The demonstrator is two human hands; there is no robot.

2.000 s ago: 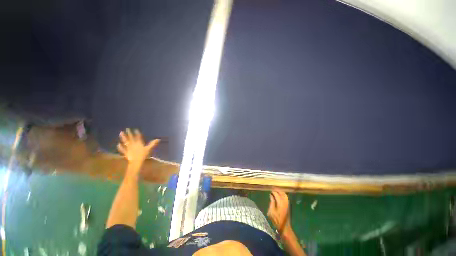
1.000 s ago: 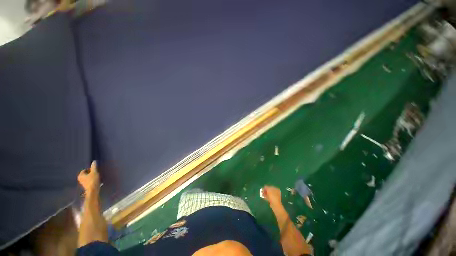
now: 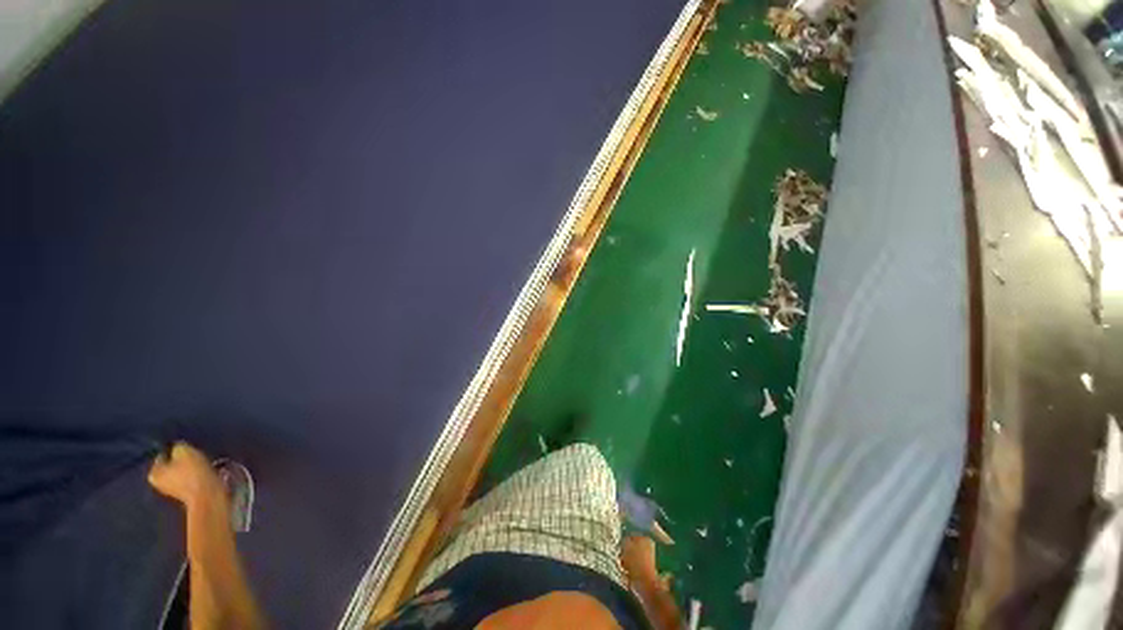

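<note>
Dark navy fabric (image 3: pixel 308 222) covers the table on the left, over pale striped layers (image 3: pixel 493 357) along the table edge. My left hand (image 3: pixel 191 478) is at the lower left, closed on the fabric, which pulls into folds to its left. A small grey and white curved object (image 3: pixel 237 492) shows just beside my left wrist; I cannot tell what it is. My right hand (image 3: pixel 640 560) is low beside my body, partly hidden and blurred; its fingers cannot be made out.
A yellow-brown wooden strip (image 3: pixel 542 308) runs below the layers. The green floor (image 3: pixel 616 320) has brown and white scraps (image 3: pixel 782 302). Pale blue-grey cloth (image 3: pixel 881 308) hangs along the opposite table (image 3: pixel 1034 394) on the right, where white strips (image 3: pixel 1034 135) lie.
The view has swung right along the aisle, away from the white rail seen earliest. My left hand, open then, is now closed on the fabric. My right hand has dropped close to my body.
</note>
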